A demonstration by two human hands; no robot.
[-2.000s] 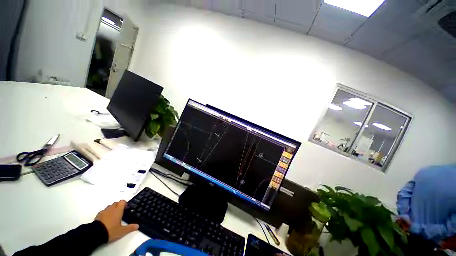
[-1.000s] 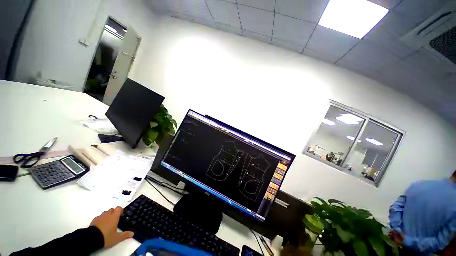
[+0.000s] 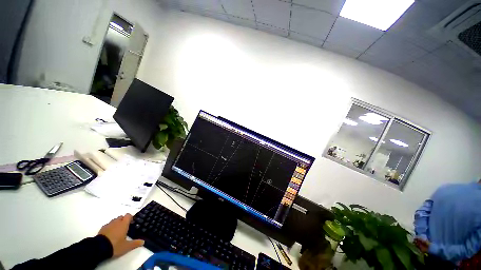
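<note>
The black keyboard (image 3: 184, 236) lies below the lit monitor (image 3: 240, 166). My left hand (image 3: 119, 237), in a black sleeve, rests at the keyboard's left end, fingertips at its edge, palm down, holding nothing. My right hand is out of the picture. The screen is black with thin white lines, some dashed, a few red marks, a blue bar along the bottom and an orange-yellow tool column at the right. A corner of the dark mouse pad (image 3: 270, 262) shows right of the keyboard; no mouse is visible.
On the desk left are scissors (image 3: 40, 160), a calculator (image 3: 64, 177), a flat black slab (image 3: 10, 180) and papers (image 3: 125, 179). A dark second monitor (image 3: 142, 114) stands behind. A blue curved item (image 3: 182, 261) is at bottom centre. A plant (image 3: 369, 234) and a person in blue (image 3: 452, 221) are right.
Since one second ago, the screen has gone from whole outlined pieces to an enlarged view of long lines, similar to two seconds ago. The camera view has shifted slightly. My left hand stays beside the keyboard.
</note>
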